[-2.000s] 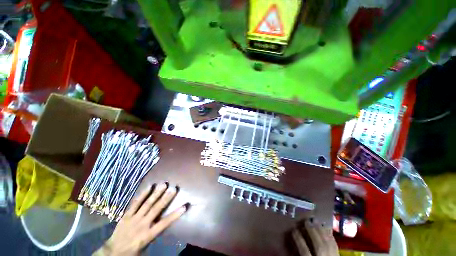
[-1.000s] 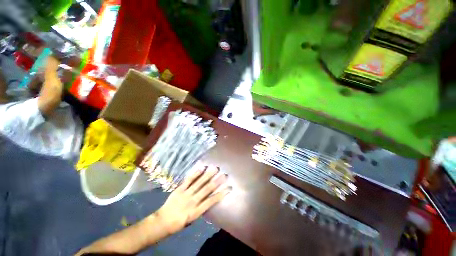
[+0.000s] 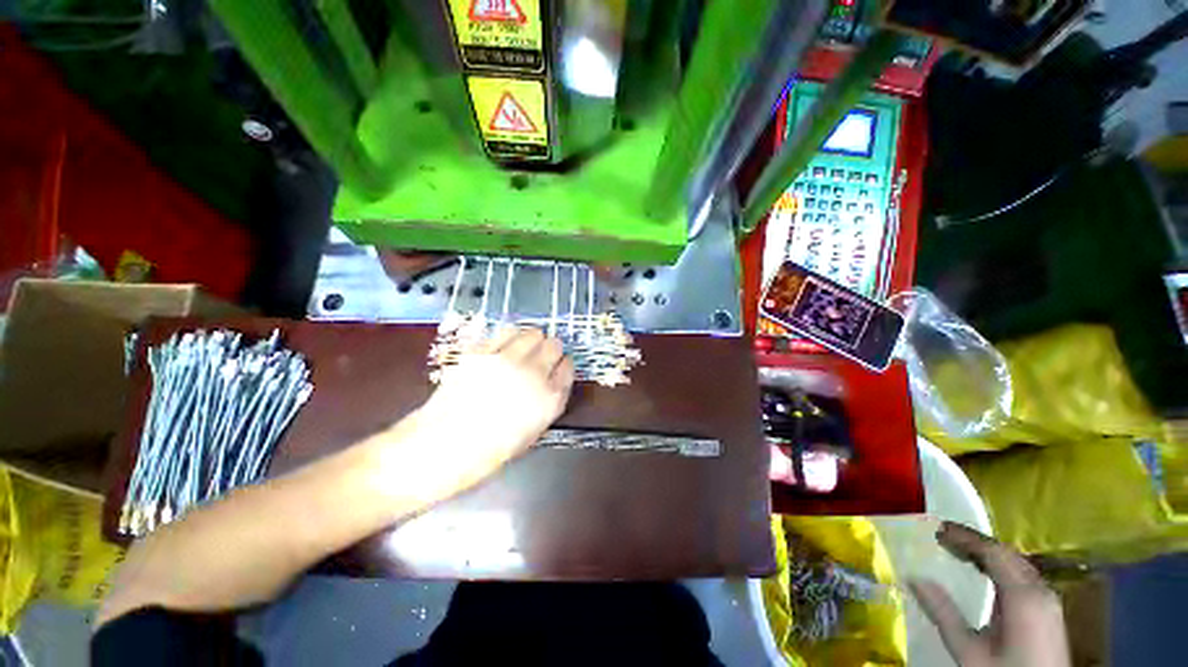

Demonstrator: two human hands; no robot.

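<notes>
My left hand [image 3: 511,387] lies over the crosswise stack of short cables [image 3: 602,349] at the edge of the steel plate, fingers bent down onto it; whether it grips any is hidden. Thin pale leads run from the stack back under the green press block [image 3: 508,215]. The silver loading bar [image 3: 638,443] lies on the brown board [image 3: 521,521], just in front of the stack and partly behind my hand. A fanned pile of grey cables [image 3: 215,411] lies at the board's left. My right hand [image 3: 1003,606] is off the board at the lower right, blurred, fingers apart and empty, above the bin.
The steel plate [image 3: 378,293] lies under the block. An open cardboard box [image 3: 65,378] is at left. At right are a controller [image 3: 834,183], a phone [image 3: 831,315], a red tray [image 3: 873,443], a yellow-lined bin [image 3: 847,625] and yellow sacks [image 3: 1068,430].
My left hand has moved from the board beside the pile onto the cable stack. My right hand has moved off the board to the right. The view has swung back right.
</notes>
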